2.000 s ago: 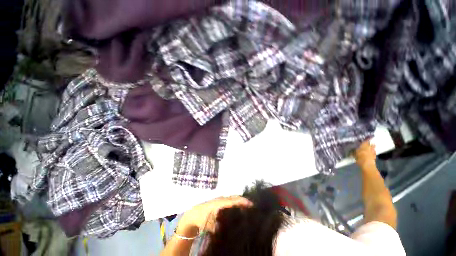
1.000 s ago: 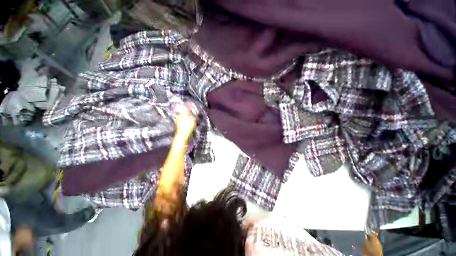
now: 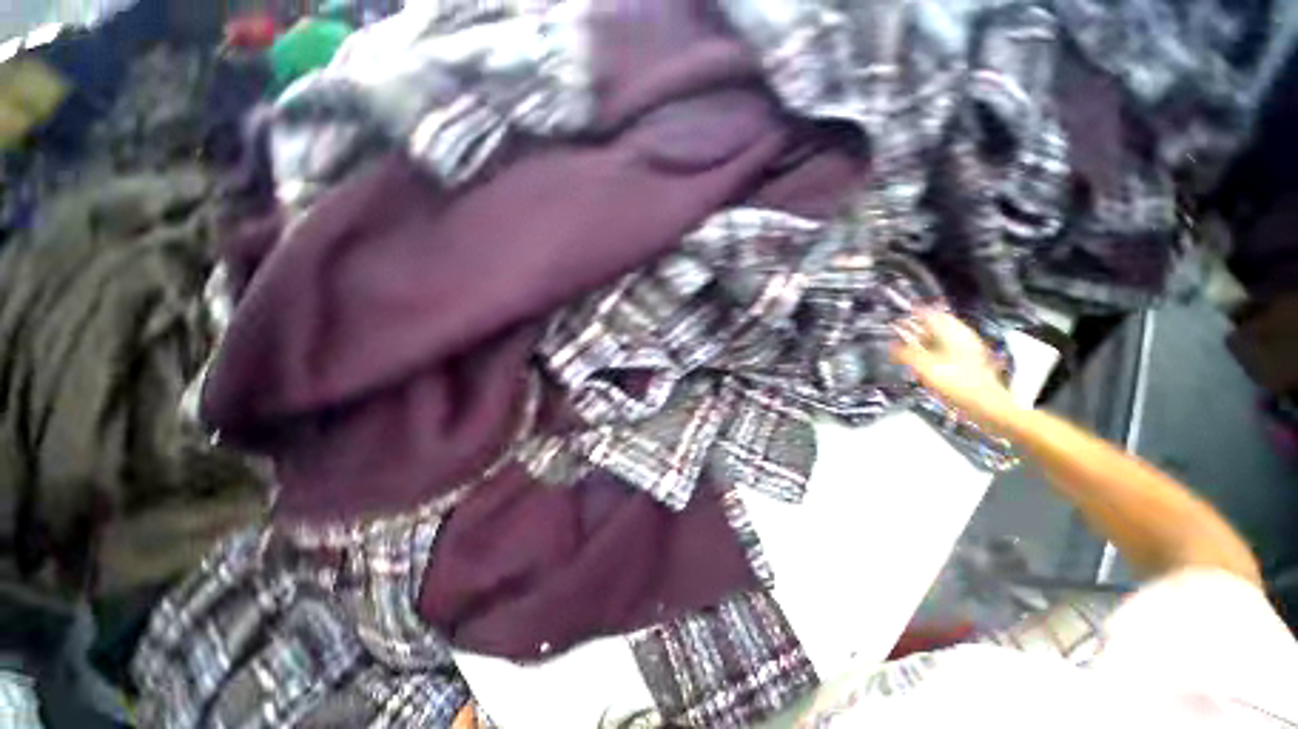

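Plaid garments with a plum inner side (image 3: 570,257) lie heaped on a white-topped table (image 3: 868,534). My right hand (image 3: 942,356) reaches in from the lower right and touches the plaid cloth (image 3: 868,321) at the right of the heap. It is blurred, and its grip and any tool in it cannot be made out. A small skin-coloured bit at the bottom edge, by the lower left plaid cloth, looks like part of my left hand (image 3: 466,716). It is nearly all cut off. A plaid piece (image 3: 726,662) lies over the table's near edge.
A brown-grey cloth pile (image 3: 107,356) stands at the left. Green (image 3: 309,50) and red (image 3: 251,32) items show behind the heap. Grey floor (image 3: 1203,427) shows at the right. My light sleeve (image 3: 1182,655) fills the lower right corner.
The view has swung. My left arm, earlier over the left plaid garment, has dropped almost out of view. My right hand has moved from the table's near edge up onto the right plaid cloth.
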